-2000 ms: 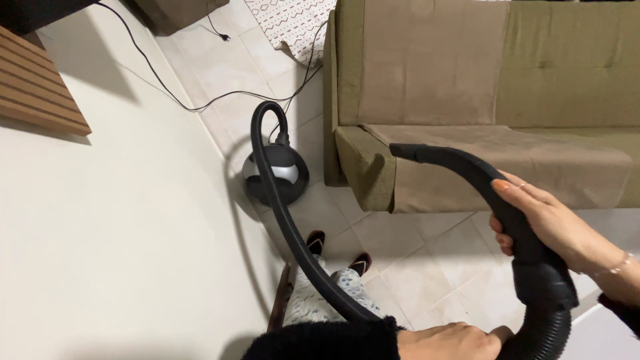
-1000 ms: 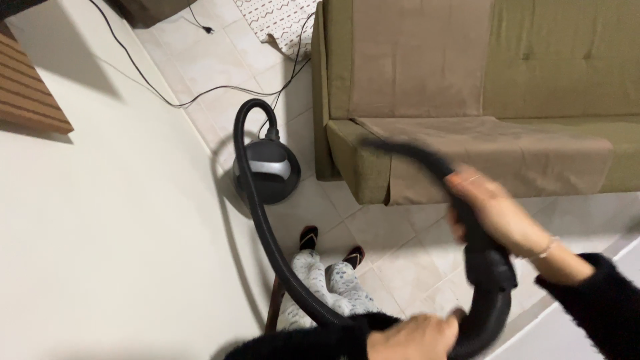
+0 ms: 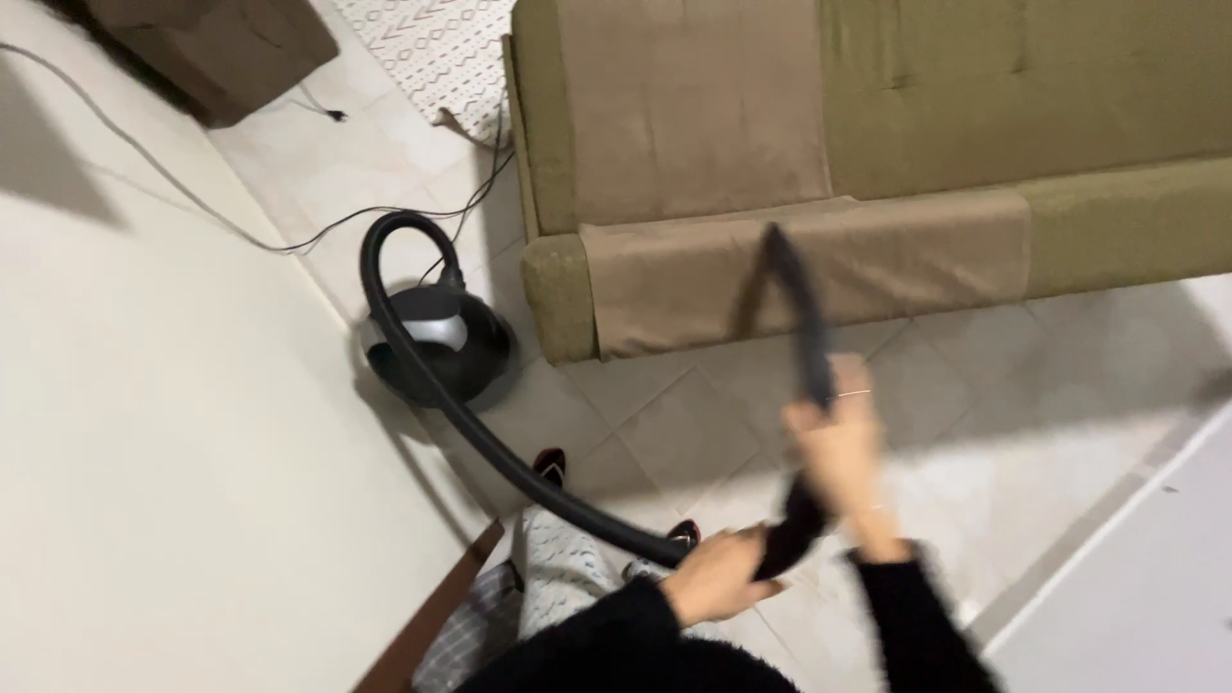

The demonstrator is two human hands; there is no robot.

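Note:
My right hand [image 3: 842,443] is closed around the black curved handle of a vacuum cleaner wand [image 3: 801,298], blurred by motion. The wand's narrow tip overlaps the brown cover [image 3: 924,255] on the seat of a green sofa [image 3: 1121,236]; whether it touches the cloth I cannot tell. Lower and to the left, my left hand [image 3: 720,577] grips the black vacuum hose [image 3: 510,467] near the handle. From there the hose runs in an arc to the round black and silver canister vacuum [image 3: 452,346] on the tiled floor, left of the sofa.
Thin black cables [image 3: 385,210] cross the floor behind the canister. A patterned rug [image 3: 433,58] and a brown covered piece of furniture [image 3: 226,48] are at the top left. A pale wall [image 3: 173,462] rises on the left, and a white surface [image 3: 1136,577] is at the lower right.
The wand has swung from pointing left to pointing up toward the sofa seat. My right hand has turned with it, and both hands still hold the vacuum.

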